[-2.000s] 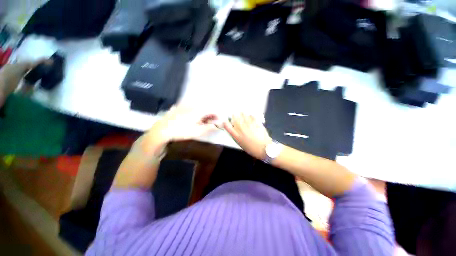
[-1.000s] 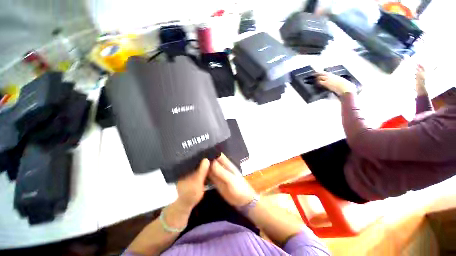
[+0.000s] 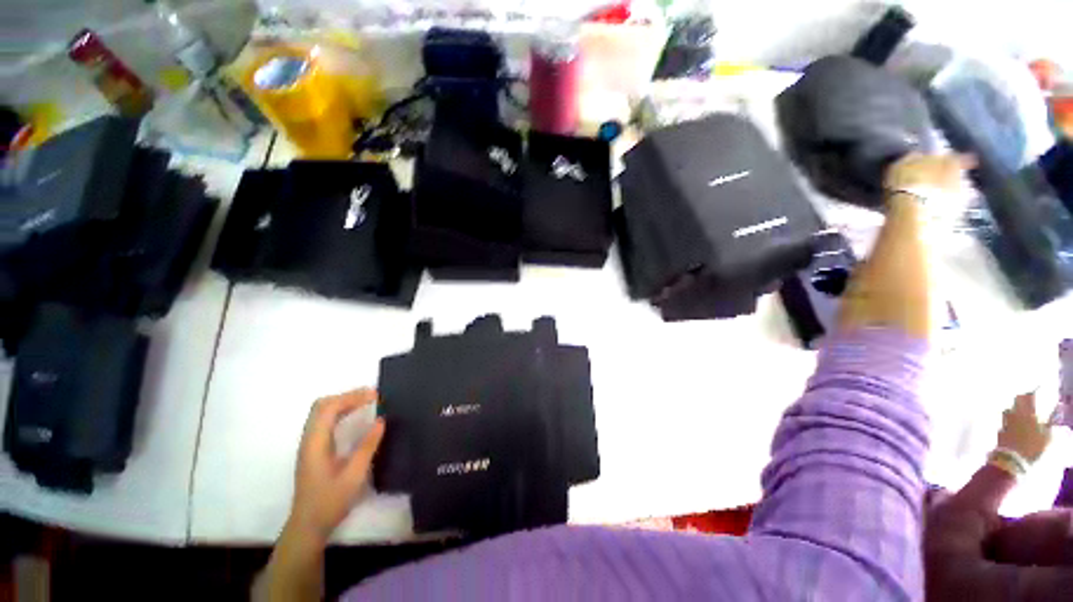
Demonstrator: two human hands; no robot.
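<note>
A flat black box blank [image 3: 482,423] with two pale printed lines and small tabs on its back edge lies on the white table in front of me. My left hand [image 3: 339,453] is at its left edge, thumb and fingers apart, fingertips touching or very near the card. My right hand [image 3: 930,179] is stretched far to the right, at a dark grey pile [image 3: 847,124]. Its fingers are blurred, and I cannot tell whether they hold anything.
Black open boxes with silvery bow-like marks [image 3: 567,194] stand along the back. Stacks of black sleeves stand at right [image 3: 718,212] and left [image 3: 77,394]. Yellow tape rolls [image 3: 306,100] and a pink can [image 3: 554,88] are behind. Another person's hand [image 3: 1021,433] is at lower right.
The black piece that both hands held up at its front edge is gone from them; a blank now lies flat on the table. My right arm has reached far right, and the view has shifted.
</note>
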